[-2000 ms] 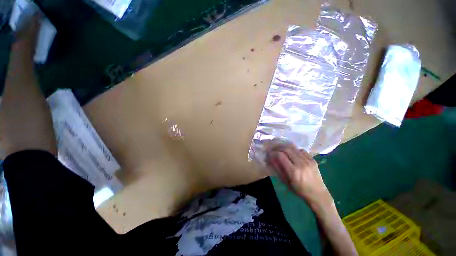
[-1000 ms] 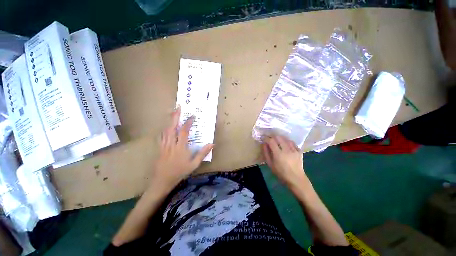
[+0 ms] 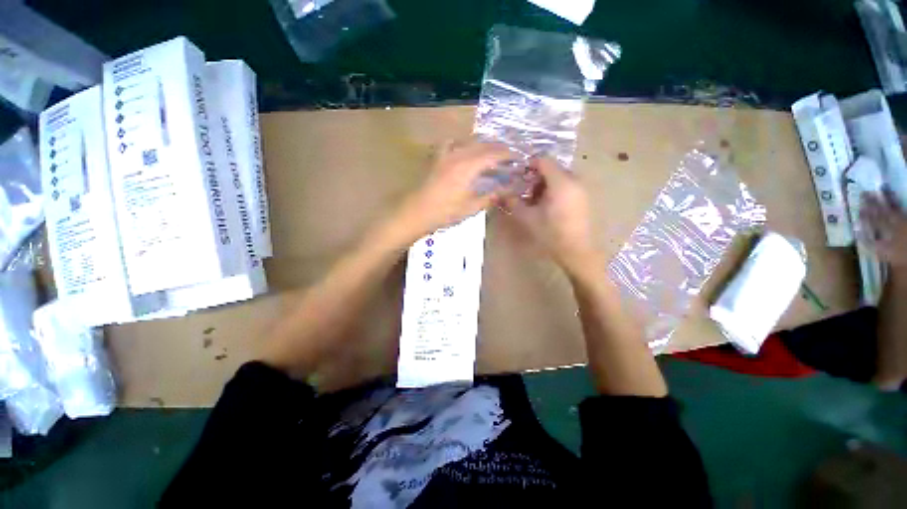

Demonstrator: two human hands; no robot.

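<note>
A white toothbrush box [image 3: 443,308] with black print stands out lengthwise in front of me, its near end close to my shirt. A clear poly bag [image 3: 532,89] extends beyond its far end, over the board's back edge. My left hand [image 3: 462,184] and my right hand [image 3: 552,204] meet at the bag's near end, fingers on the film. The box's far end is hidden by my left hand, so I cannot tell whether it is inside the bag.
Unbagged boxes [image 3: 164,179] stand together at left, with cloudy bag bundles [image 3: 75,363] beside them. A loose clear bag [image 3: 686,239] and a whitish packet [image 3: 759,293] lie at right. Another person's hand [image 3: 883,229] is by boxes at far right. Bagged items lie on the green belt [image 3: 438,50].
My right hand has brought a clear bag from the loose stack to the box's far end. My left hand has moved from the box's near part to the bag.
</note>
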